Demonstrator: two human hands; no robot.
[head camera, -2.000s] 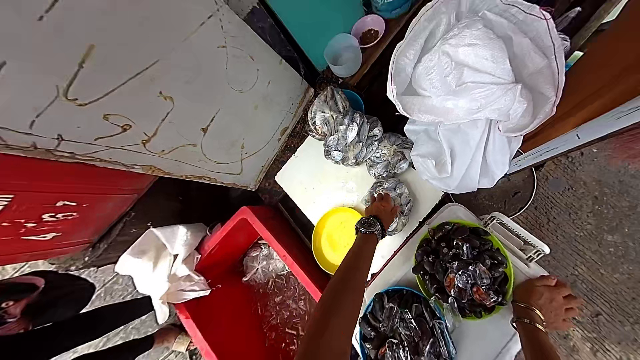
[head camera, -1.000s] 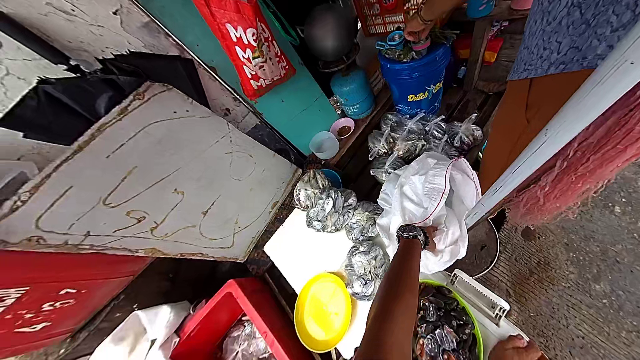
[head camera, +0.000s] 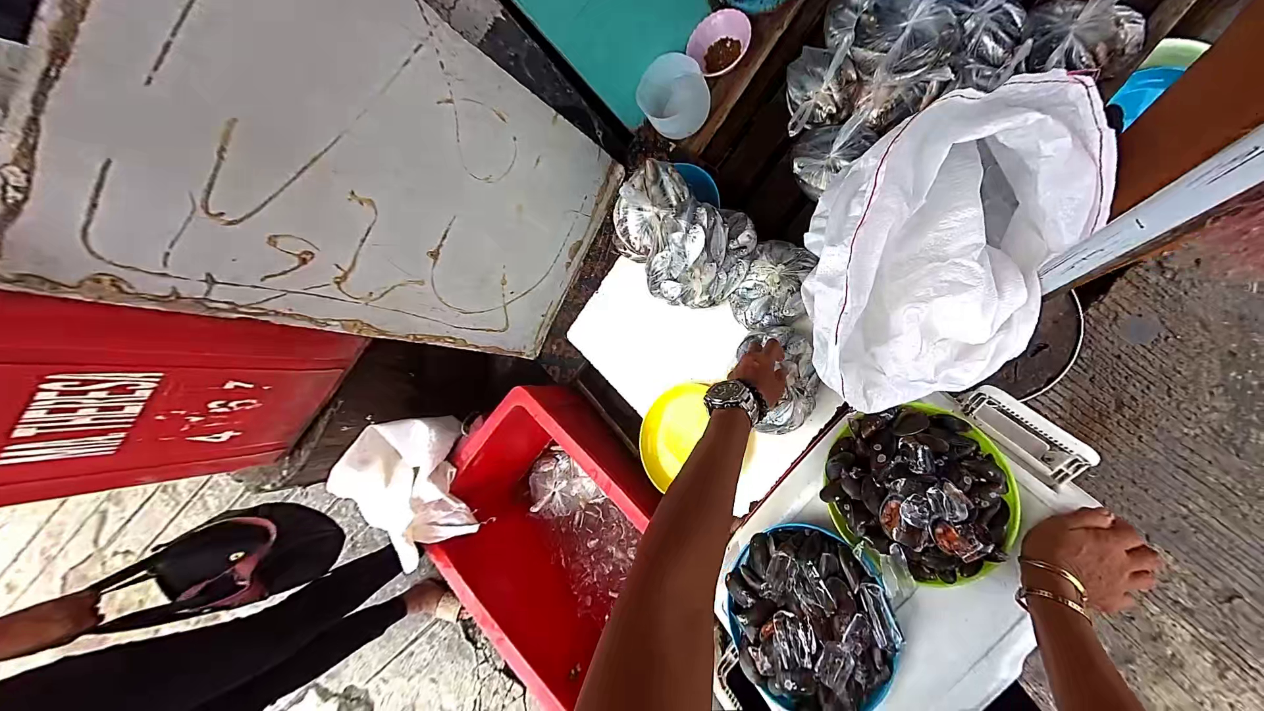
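My left hand (head camera: 760, 373), with a watch at the wrist, has its fingers curled on the top of a clear plastic bag of what looks like small fish or shellfish (head camera: 793, 395). That bag lies on a white board (head camera: 617, 316) beside a yellow plate (head camera: 674, 434). Several similar bags (head camera: 691, 247) sit further back. Nothing is in my right hand (head camera: 1096, 558), which rests at the right edge of a white lid-like surface (head camera: 973, 632). Between my forearms stand a green basin (head camera: 1007, 533) and a blue basin (head camera: 894, 642), both filled with dark mussels and some clear plastic bags.
A white woven sack (head camera: 918, 267) stands behind the green basin, with more filled bags (head camera: 889, 59) beyond. On the left are a red tub (head camera: 494, 592) with a bag inside and a white cloth or sack (head camera: 405, 484). A person's legs (head camera: 257, 632) show at lower left. A pale post (head camera: 1155, 222) slants at right.
A second ago my left hand was at the white sack; now it is on the plastic bag beside the yellow plate. The sack's mouth spreads wider. The view has shifted.
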